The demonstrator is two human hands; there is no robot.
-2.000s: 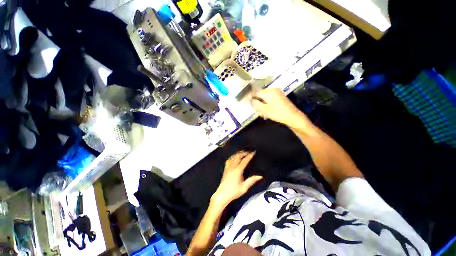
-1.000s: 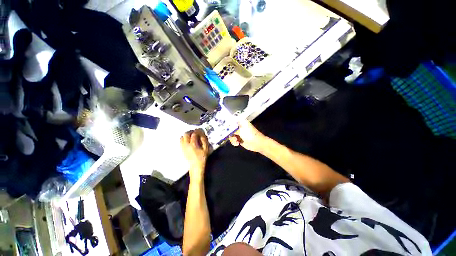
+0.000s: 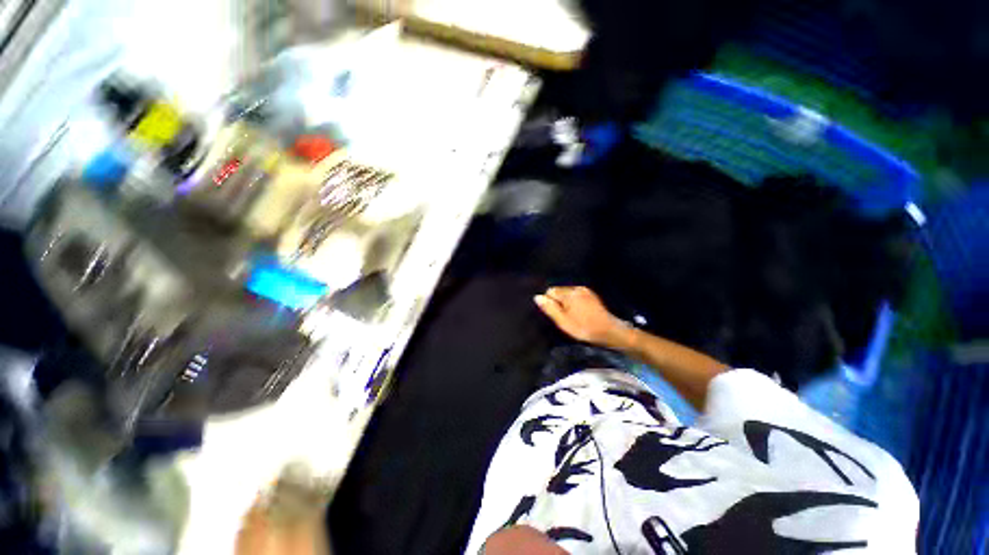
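The black garment [image 3: 461, 347] lies over my lap and below the table edge. My right hand [image 3: 586, 315] is over black cloth to the right, fingers curled; whether it grips the cloth cannot be told. My left hand [image 3: 284, 526] is a blur at the table's front edge, cut off by the bottom of the picture; its fingers cannot be made out. The grey-brown machine head [image 3: 206, 293] is at the left, strongly blurred, with a bright blue part [image 3: 284, 282] beside it. The button tray [image 3: 336, 255] stands behind the blue part, with dark dots in it.
The white table [image 3: 434, 141] runs up from my left hand. A black bottle with a yellow label [image 3: 157, 125] and an orange-red cap [image 3: 315, 147] stand behind the machine. At the right, a blue crate [image 3: 868, 157] holds heaped black cloth [image 3: 803, 249].
The view has swung right, so the machine sits further left and blurred. My right hand has moved from the machine front to the black cloth at the right. My left hand is now at the bottom edge.
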